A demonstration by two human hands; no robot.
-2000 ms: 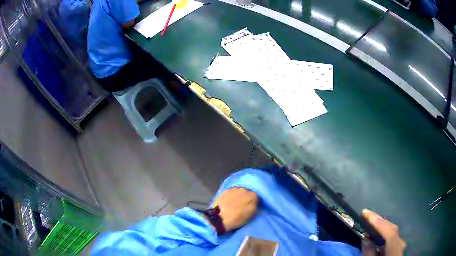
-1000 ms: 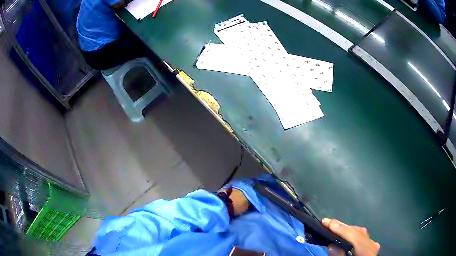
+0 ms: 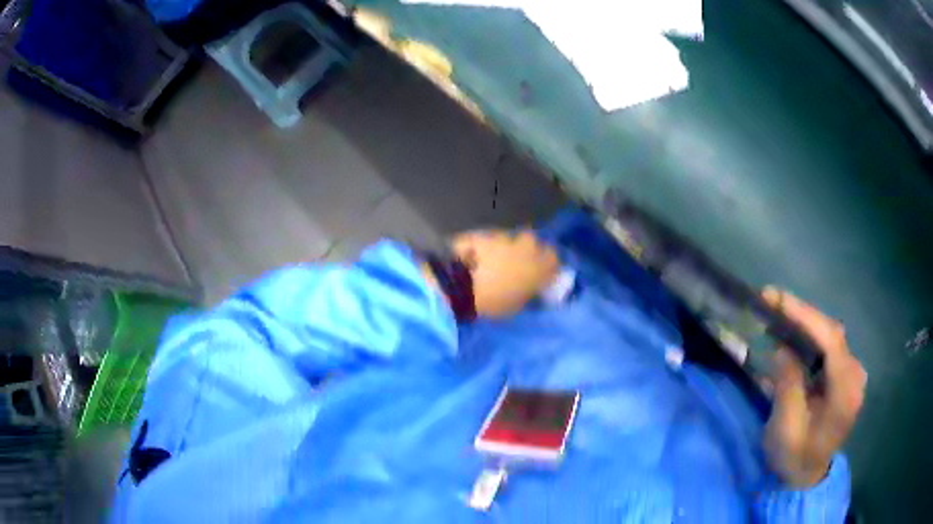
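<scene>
My left hand [image 3: 506, 271], blurred, is over my lap with a maroon band [image 3: 457, 287] on its wrist. A small white thing [image 3: 561, 285] shows at its fingertips; whether it is held is unclear. My right hand [image 3: 824, 394] is at the bench edge on the right, its fingers curled around the end of a long dark bar-like object [image 3: 706, 281]. That object lies slantwise along the bench edge. White sheets [image 3: 624, 46] lie on the green bench mat [image 3: 757, 194], cut off by the top of the picture.
A grey plastic stool [image 3: 281, 61] stands on the floor at upper left. A green crate [image 3: 123, 358] is at far left. A red and dark badge [image 3: 530, 422] hangs on my blue smock. A pale rail [image 3: 870, 61] curves at upper right. Blurred tweezers [image 3: 918, 341] lie at the right edge.
The view has tilted down, so the sheets and stool sit higher and the badge shows fully. My left hand, partly hidden one second ago, now shows more, with the white thing by its fingertips.
</scene>
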